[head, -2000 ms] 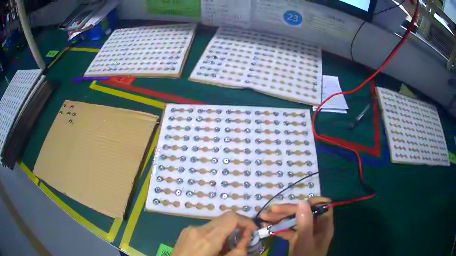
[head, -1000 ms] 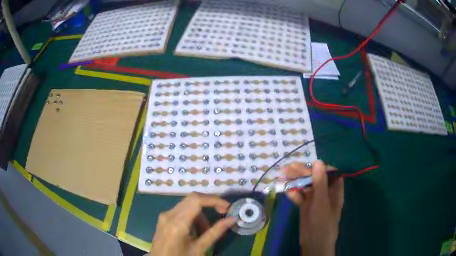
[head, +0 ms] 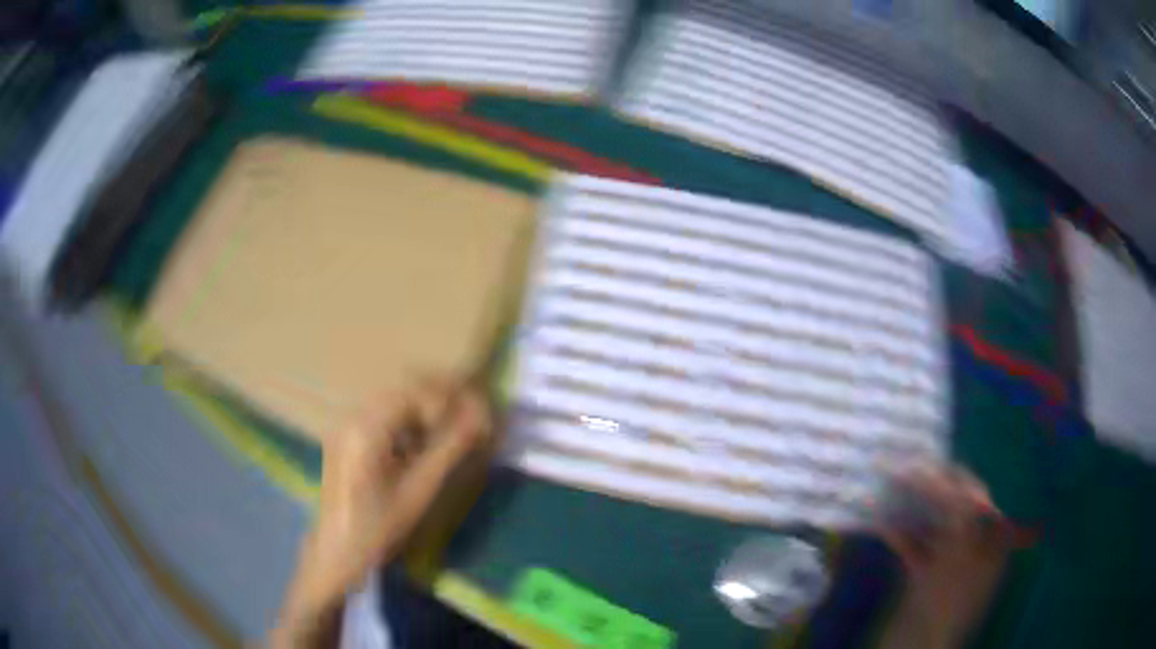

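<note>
The view is strongly blurred. The round silver test fixture (head: 771, 581) lies on the green mat in front of the component tray (head: 723, 355), with neither hand touching it. My left hand (head: 403, 469) is at the lower right edge of the brown cardboard sheet (head: 342, 273), fingers pinched together. Whether a small part is between them cannot be told. My right hand (head: 948, 526) is right of the fixture, at the tray's lower right corner, its fingers closed around the test probe, which shows only as a blur with a bit of red wire.
Two white-faced trays (head: 463, 44) (head: 786, 108) lie behind the main one. White slips (head: 976, 222) lie at the back right, another tray (head: 1116, 336) at the far right. A tray stack (head: 108, 178) stands at the left. A green label (head: 590, 612) is near the front edge.
My left hand has let go of the fixture and moved left to the cardboard sheet. The view has turned left, and the trays and fixture appear further right. My right hand is still beside the fixture.
</note>
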